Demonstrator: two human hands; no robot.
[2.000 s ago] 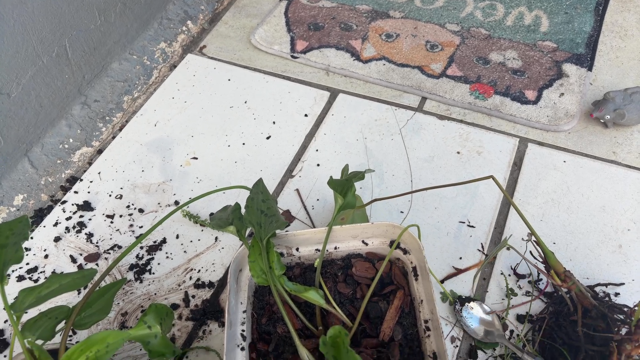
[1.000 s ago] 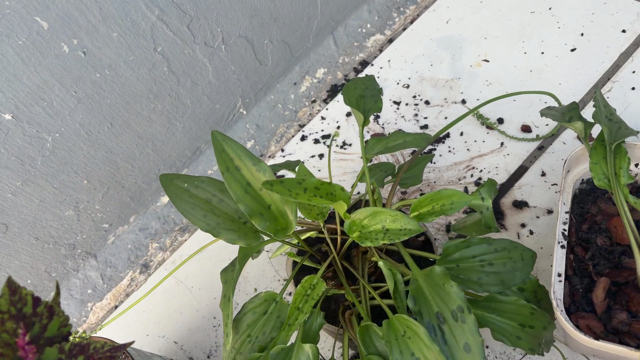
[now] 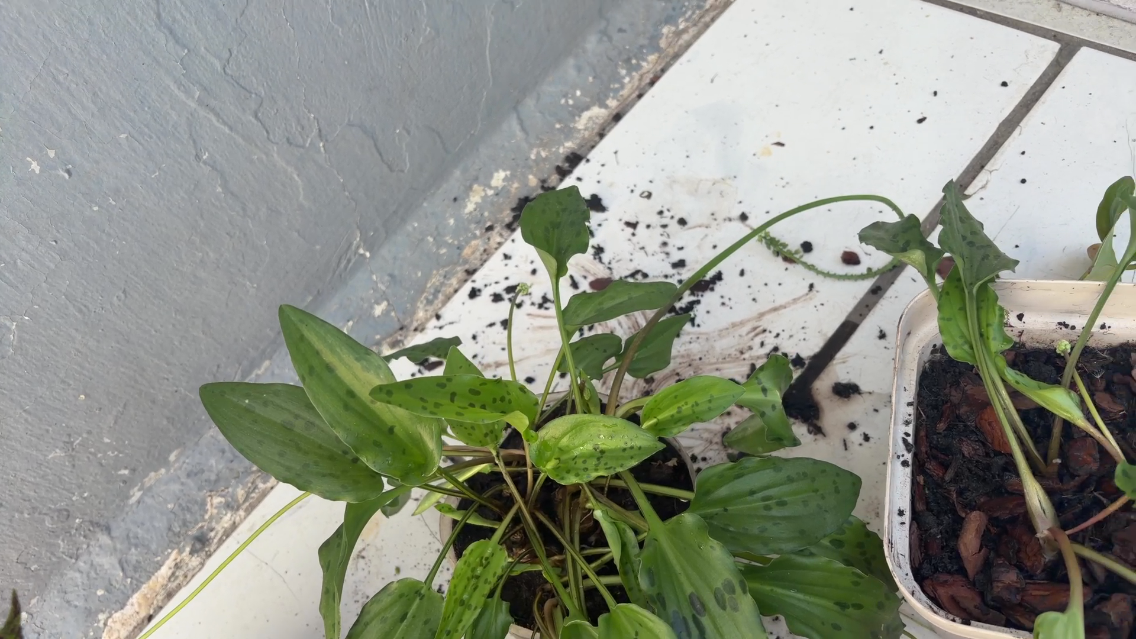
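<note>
Neither of my hands shows. A leafy potted plant with dark-spotted green leaves [image 3: 595,446] fills the lower middle, its round pot [image 3: 683,457] mostly hidden under the foliage. At the right, a whitish rounded-corner planter [image 3: 903,444] holds dark soil with reddish bark chips [image 3: 972,541] and a plant with a few upright stems and leaves [image 3: 967,240]. A long thin stalk [image 3: 790,211] arches from the leafy plant toward the planter, and a green flower spike [image 3: 821,269] curves beneath it over the tiles.
A grey painted wall [image 3: 222,177] with a flaking base runs diagonally along the left. White floor tiles [image 3: 825,98] with dark grout lines bear scattered soil crumbs [image 3: 596,203] and brown smears. A dark leaf tip [image 3: 12,617] pokes in at the lower left corner.
The view has swung left to the spotted plant and the wall; the cat-patterned mat, the spoon and the bare-rooted plant seen two seconds ago are out of view.
</note>
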